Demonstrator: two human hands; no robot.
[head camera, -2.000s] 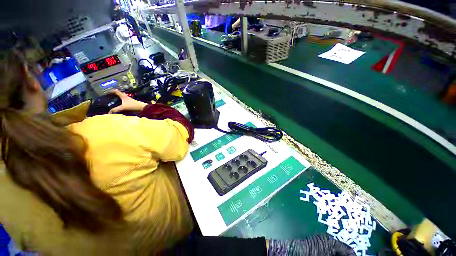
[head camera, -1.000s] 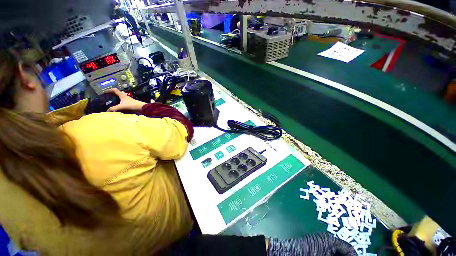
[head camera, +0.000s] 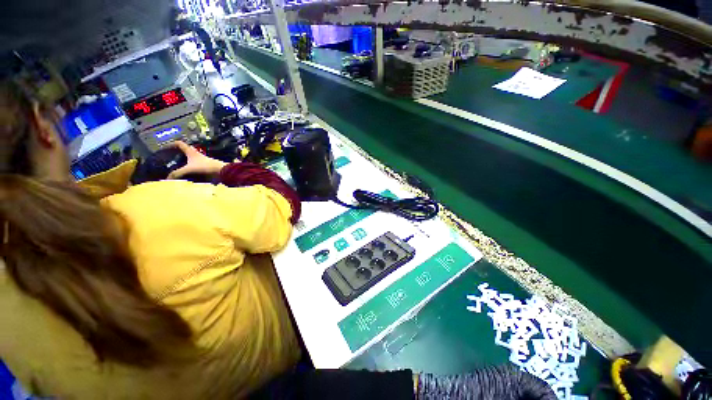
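Note:
My left hand (head camera: 484, 384), in a grey striped knit glove with a black sleeve, lies along the bottom edge. Its fingers are cut off, so its grip is hidden. My right hand is out of the picture. Beside the left glove is a loose pile of small white plastic pieces (head camera: 532, 336) on the green bench top. A black tower socket (head camera: 311, 164) stands upright on the printed packaging sheet (head camera: 308, 312), with its bundled black power cord (head camera: 396, 205) to the right. The strip shown flat on the sheet is printed.
A coworker in yellow (head camera: 211, 273) sits close at left, a hand on a black object. Behind are a meter with red digits (head camera: 156, 101) and tangled cables. A dark green conveyor (head camera: 500, 187) runs along the right under a worn shelf (head camera: 500, 16). A yellow-black cluster (head camera: 622, 376) lies bottom right.
The view has shifted very slightly. My left hand, the tower socket and the white pieces show no clear movement.

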